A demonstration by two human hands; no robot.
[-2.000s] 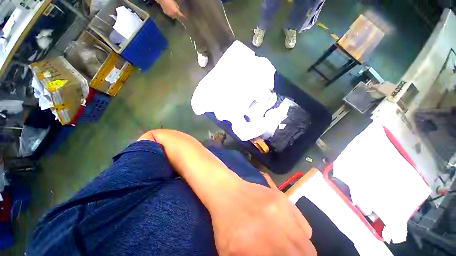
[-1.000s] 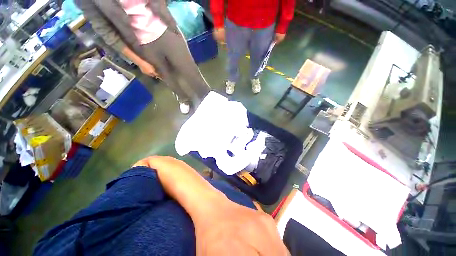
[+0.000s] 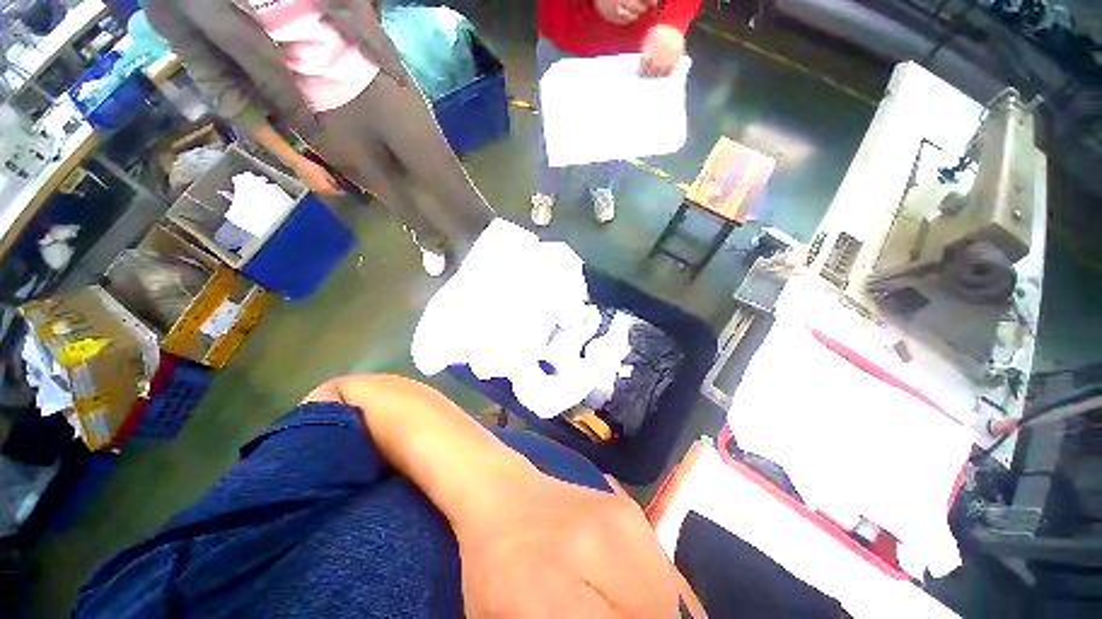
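My left hand (image 3: 568, 562) lies at the bottom centre, back up, with the bare forearm bent across my front. Its fingers are hidden or cut off by the edge. My right hand is not in view. White fabric panels (image 3: 502, 314) lie heaped over the dark bin (image 3: 689, 363) in front of me. Dark cut pieces (image 3: 649, 375) lie in the bin beside them, and a small orange strip (image 3: 590, 423) shows at its near edge. White cloth (image 3: 834, 423) covers the red-edged frame (image 3: 888, 377) at right. A black panel (image 3: 737, 568) lies on the white table nearby.
A person in red holds a white sheet (image 3: 614, 111) behind the bin; another person (image 3: 387, 121) stands left of it. A wooden stool (image 3: 729, 179), a cream machine (image 3: 967, 230), cartons (image 3: 103, 363) and blue crates (image 3: 305, 252) stand around.
The view tilted up from the floor, then shifted slightly. The person in red has raised a white sheet in front of the body. My left arm keeps the same bent pose.
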